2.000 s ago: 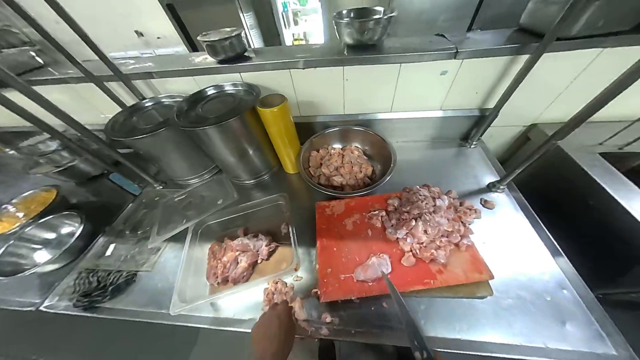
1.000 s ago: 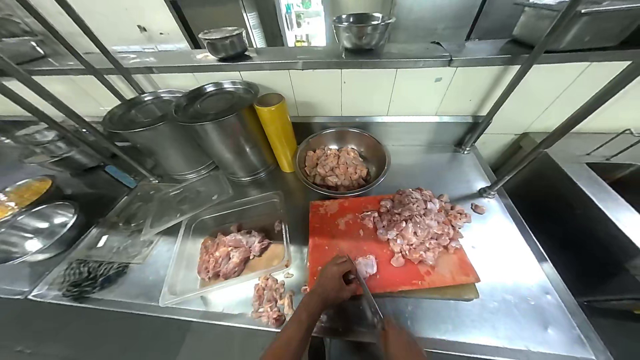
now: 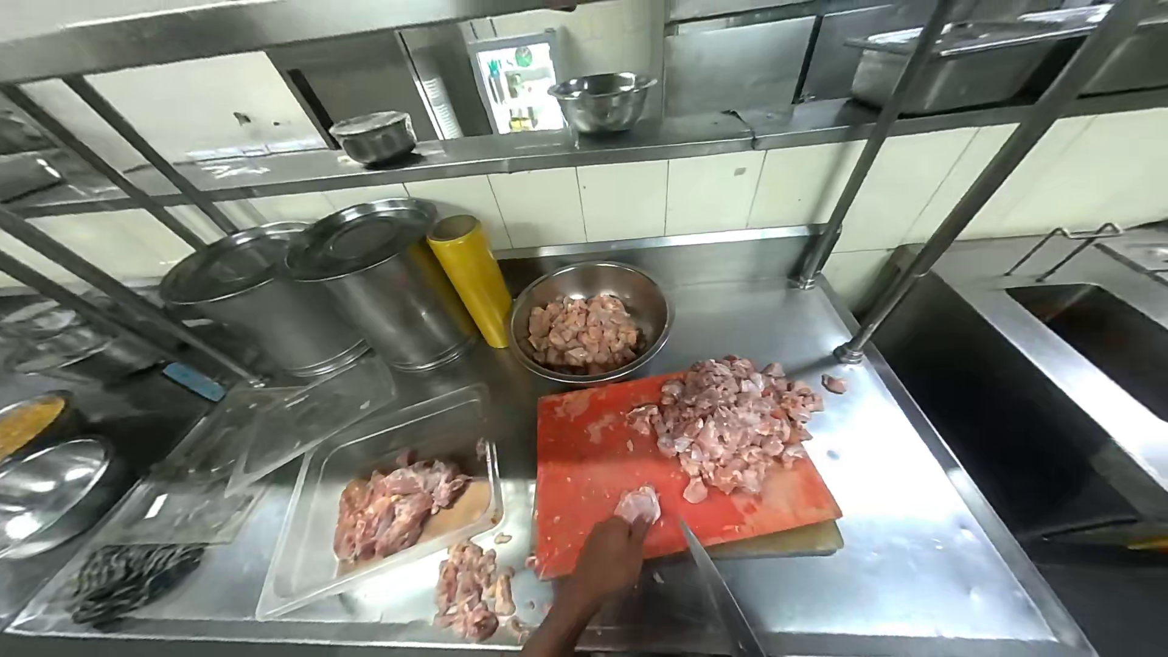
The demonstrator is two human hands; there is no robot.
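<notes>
My left hand reaches over the front edge of the red cutting board, its fingertips on a small piece of raw meat. To its right a knife blade points up over the board's front edge; the hand on its handle is out of frame. A pile of cut raw meat lies on the board's right half. Left of the board, larger raw pieces lie in a clear plastic tub with some liquid. Trimmings lie on the steel counter between tub and board.
A steel bowl of cut meat stands behind the board. Beside it are a yellow roll and two lidded steel pots. Clear lids lie behind the tub. Shelf posts rise at the right; a small meat piece lies on the counter.
Two seconds ago my left hand was at the trimmings; one second ago it was at the knife blade over the board. Now it touches the meat piece, apart from the blade. My right hand has left the view.
</notes>
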